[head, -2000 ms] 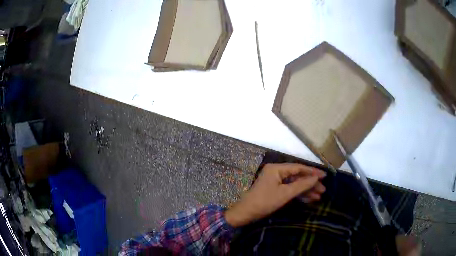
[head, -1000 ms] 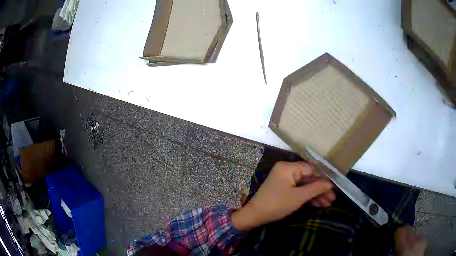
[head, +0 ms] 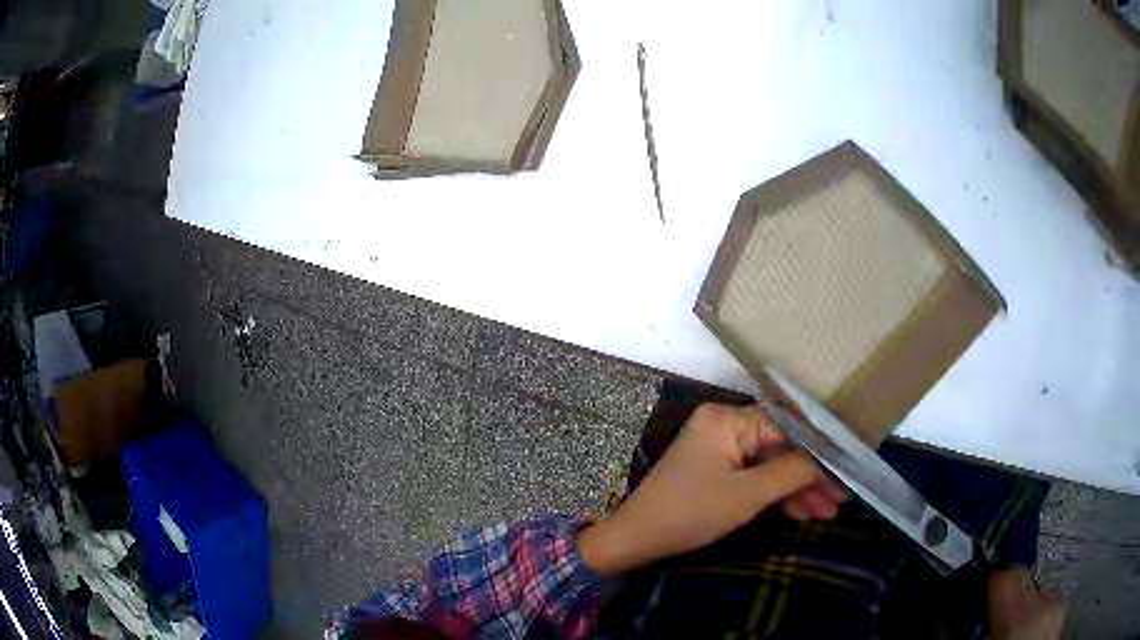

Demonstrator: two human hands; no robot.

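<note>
A five-sided patch pocket piece [head: 831,269] lies on the white table, its lower corner past the table edge. The long silver shears [head: 875,481] lie along its lower-left edge, tips at the fabric. My left hand [head: 725,481] is beside the blades with thumb and fingers together at that edge; they seem to pinch it, but the contact is partly hidden. My right hand [head: 1025,609] is at the bottom right, small, blurred and partly cut off, at the shears' handle end. The handles are barely visible.
A trimmed pocket stack [head: 475,88] lies at the upper left of the table [head: 275,163]. Another pocket stack [head: 1081,88] is at the upper right. A thin brown offcut [head: 650,131] lies between them. A blue bin [head: 200,531] stands on the speckled floor at lower left.
The shears have moved from the pocket's wide band to its lower-left edge, and my left hand has come up to that edge. Over the last second the pocket has shifted slightly right.
</note>
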